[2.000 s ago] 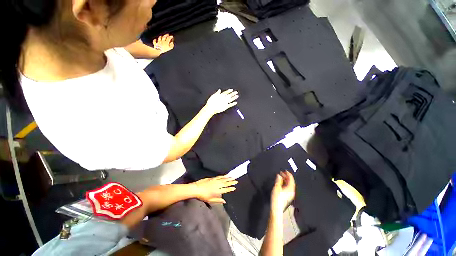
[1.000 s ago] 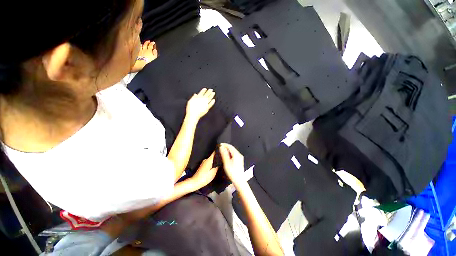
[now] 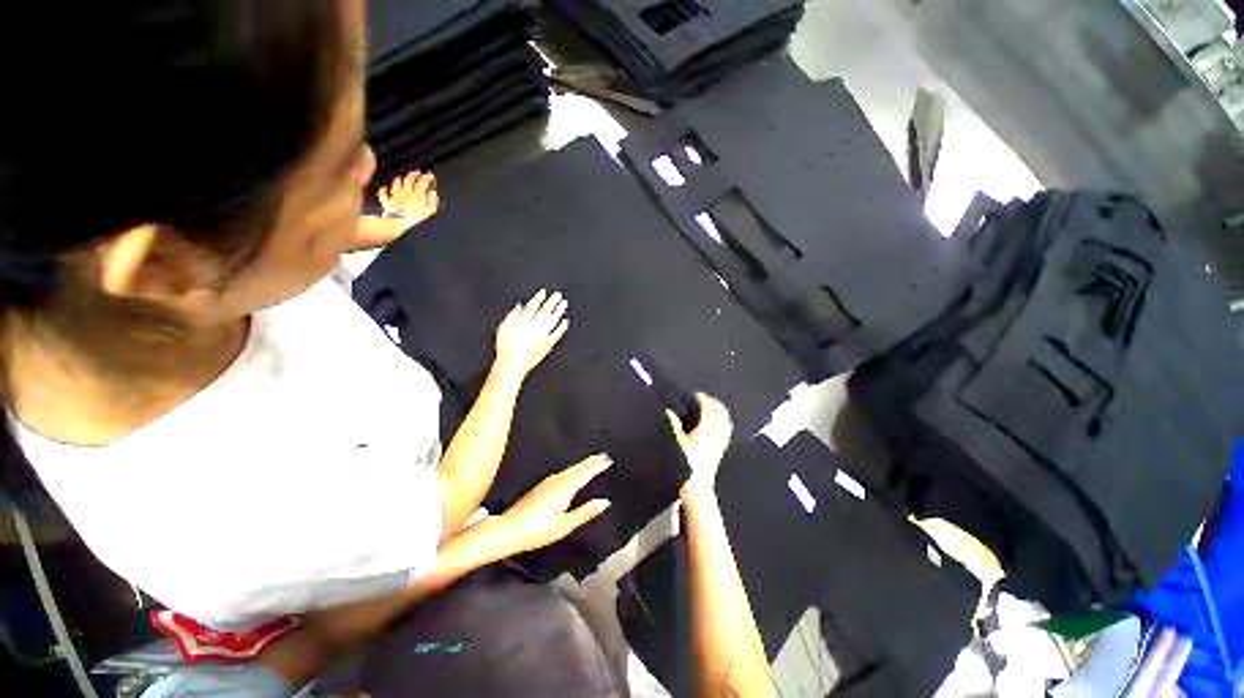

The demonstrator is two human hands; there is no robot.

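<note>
A large black panel (image 3: 614,259) with tiny dots lies flat in front of me. My left hand (image 3: 557,505) rests open on its near part, fingers apart. My right hand (image 3: 700,434) is over its near right part, with thumb and fingers curled around a dark spot; I cannot tell whether it grips anything. A small white mark (image 3: 641,371) shows just beyond it. A shaped black panel (image 3: 846,580) with white gaps lies nearest me, partly behind my right forearm. A slotted black panel (image 3: 832,177) lies beyond the large one.
A person in a white top is at the left, one hand (image 3: 532,331) flat on the large panel and the other (image 3: 408,198) farther back. Black stacks (image 3: 457,82) stand at the far end. A bulky black pile (image 3: 1050,396) and blue bin (image 3: 1207,600) are at the right.
My hands, together at a dark fold or edge a second ago, are now apart. My right hand has moved right; the panel's near part looks flatter. The view has shifted slightly.
</note>
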